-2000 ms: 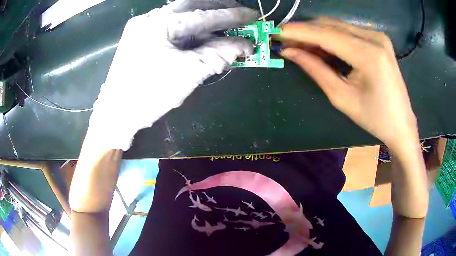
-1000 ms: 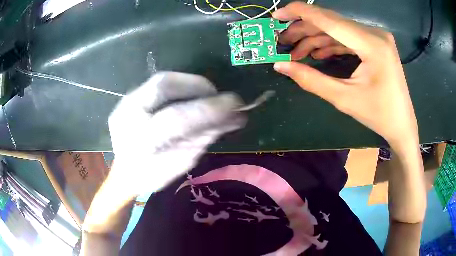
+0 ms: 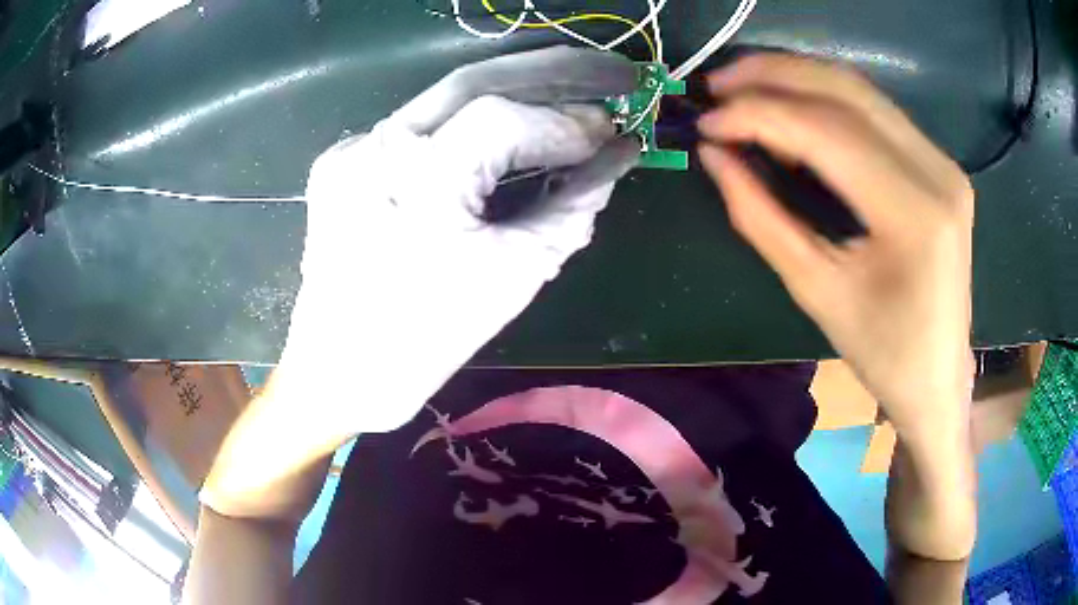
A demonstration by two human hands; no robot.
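Note:
A small green circuit board (image 3: 666, 160) is at the top centre, above the dark green mat. My left hand (image 3: 473, 201), in a white-grey glove, holds its left side between the fingers and covers most of it. A thin pale solder wire (image 3: 177, 194) runs from the left edge to the gloved hand. My bare right hand (image 3: 828, 177) is just right of the board, fingers bent and blurred. Something dark lies between its fingertips and the board; I cannot tell whether it is gripped. White and yellow lead wires (image 3: 567, 20) loop above the board.
The shiny mat (image 3: 166, 278) ends at the bench edge before my dark shirt. A black cable (image 3: 1026, 106) curves at the right. A white strip (image 3: 118, 18) lies top left. Below the edge are brown cardboard (image 3: 177, 414) at left and a green basket (image 3: 1050, 408) at right.
The gloved hand moved off the board, then came back up and took its left side. The right hand held the board one second ago and now has its fingertips right of it.

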